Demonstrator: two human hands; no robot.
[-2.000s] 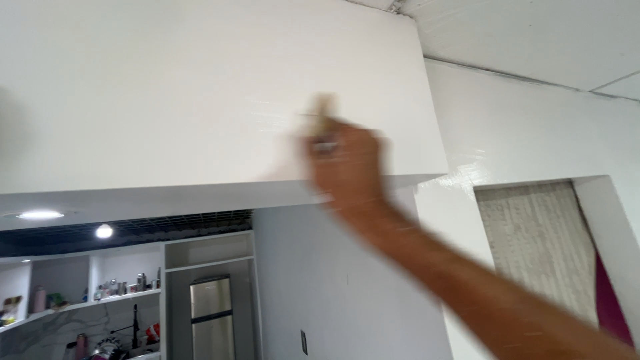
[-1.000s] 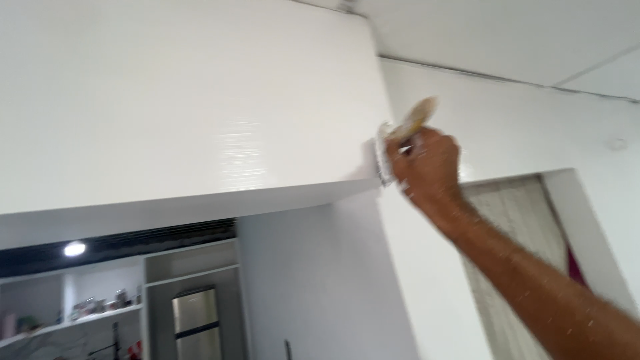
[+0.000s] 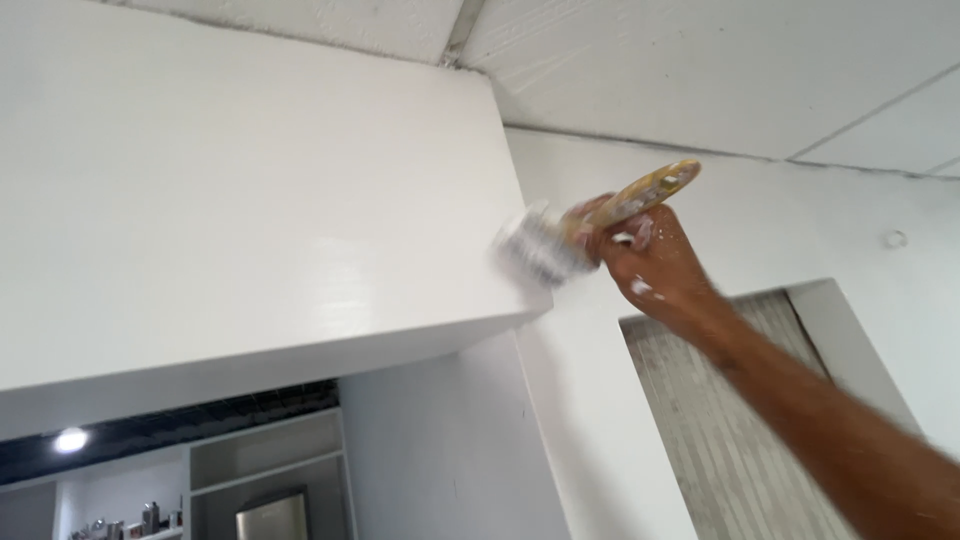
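Note:
My right hand (image 3: pixel 637 251), spotted with white paint, is closed around a paintbrush (image 3: pixel 649 187) with a yellow, paint-smeared wooden handle that points up and to the right. Its wide, white-coated head is blurred and lies at the right end of a white wall beam (image 3: pixel 285 202), close to the vertical corner. Whether the bristles press on the surface cannot be told. A glossy, wet-looking patch shows on the beam's face left of the brush. My left hand is not in view.
White ceiling panels (image 3: pixel 675 67) meet the wall above. Below the beam, an opening shows shelves with bottles (image 3: pixel 150 517), a lit lamp (image 3: pixel 71 440) and a steel-coloured appliance (image 3: pixel 274 519). A recessed opening with a striped covering (image 3: pixel 705 405) lies behind my forearm.
My right hand with the brush has moved right along the beam, from its face to the corner at its right end. The view has tilted up somewhat.

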